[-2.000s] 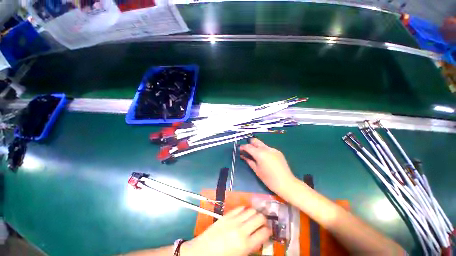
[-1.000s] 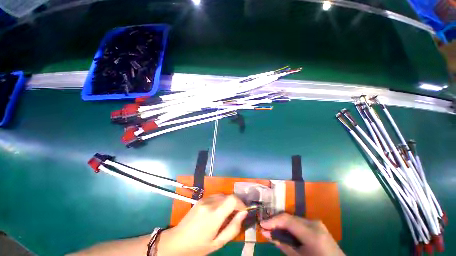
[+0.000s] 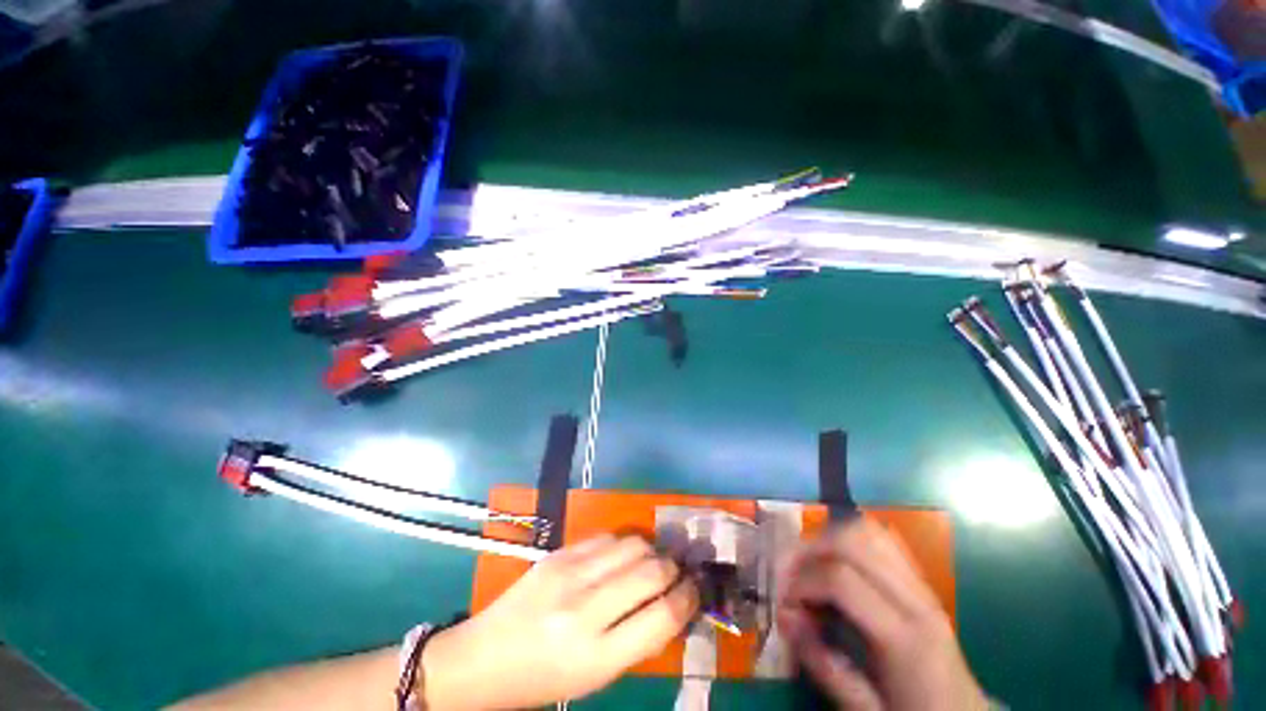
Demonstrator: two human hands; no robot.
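Observation:
A wire harness (image 3: 375,506) with two white sleeved legs lies left of centre, its red-and-black plug at the left end. My left hand (image 3: 590,611) is over one leg and holds coloured wire ends at the fixture. The holding fixture (image 3: 721,543) is taped to the orange base board (image 3: 909,556), with a small black part in it. My right hand (image 3: 868,604), slightly blurred, is closed around a black-handled insertion tool (image 3: 844,636) just right of the fixture; the tool's tip cannot be made out.
A harness pile (image 3: 555,264) lies at centre-left. Another harness pile (image 3: 1111,486) lies at right. A blue bin (image 3: 447,146) of black parts stands at upper left, with a second blue bin (image 3: 31,257) at the left edge. Loose black housings (image 3: 672,333) lie near the centre.
My right hand came from the centre pile to the fixture and now holds the black tool, slightly farther right than a second ago. The view has tilted down and shifted.

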